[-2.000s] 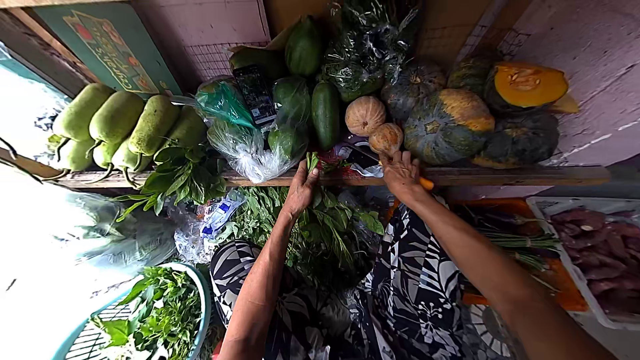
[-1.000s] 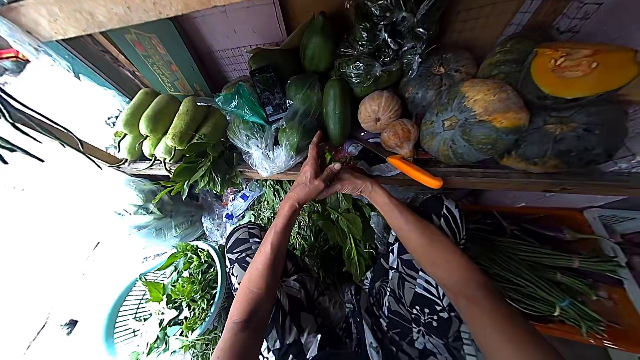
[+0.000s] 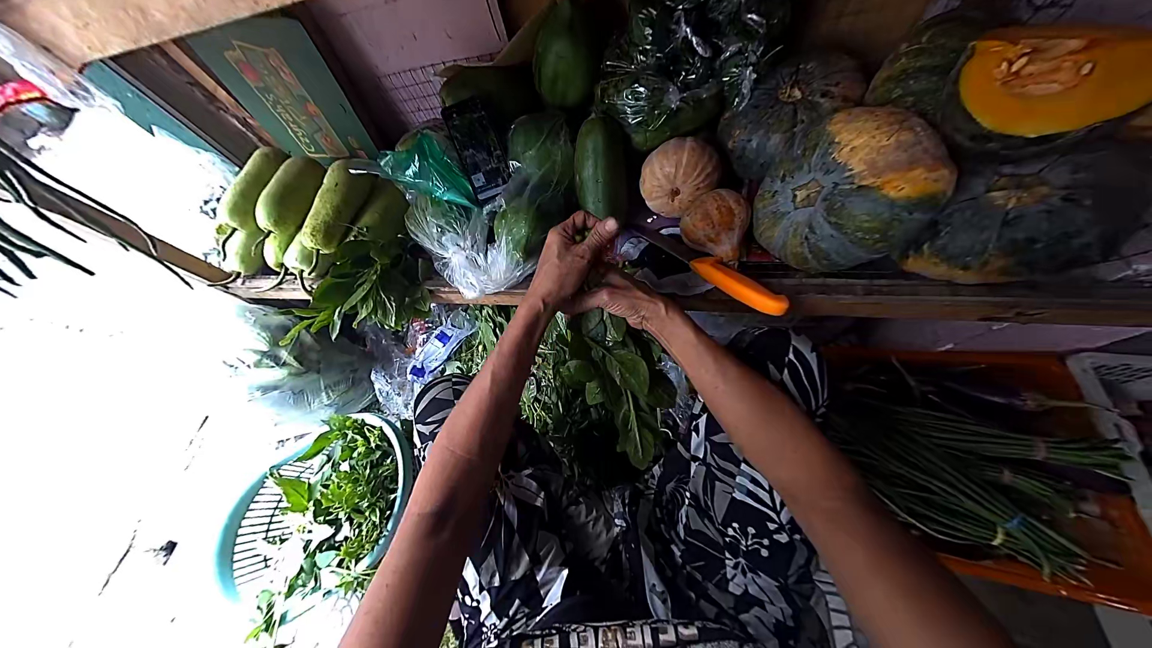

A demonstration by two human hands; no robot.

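Note:
My left hand (image 3: 567,261) is raised at the front edge of the wooden shelf, with thumb and fingers pinched on the stem end of a bunch of leafy greens (image 3: 621,382). Just below and right of it, my right hand (image 3: 621,297) is on the same bunch, its fingers partly hidden behind my left hand. The leaves hang down toward my lap. Right of my hands, a knife with an orange handle (image 3: 740,286) lies on the shelf, its handle jutting over the edge and its blade beside a small brown squash (image 3: 715,220).
The shelf (image 3: 900,301) bears pale green gourds (image 3: 333,202), bagged vegetables (image 3: 477,243), a dark phone (image 3: 477,148) and several pumpkins (image 3: 855,189). A turquoise basket (image 3: 236,531) of greens stands low left. Long green stalks (image 3: 963,477) lie in an orange tray (image 3: 1098,589) at right.
My right hand has let go of the orange-handled knife it held two seconds ago and has moved left to my left hand. The knife now lies on the shelf.

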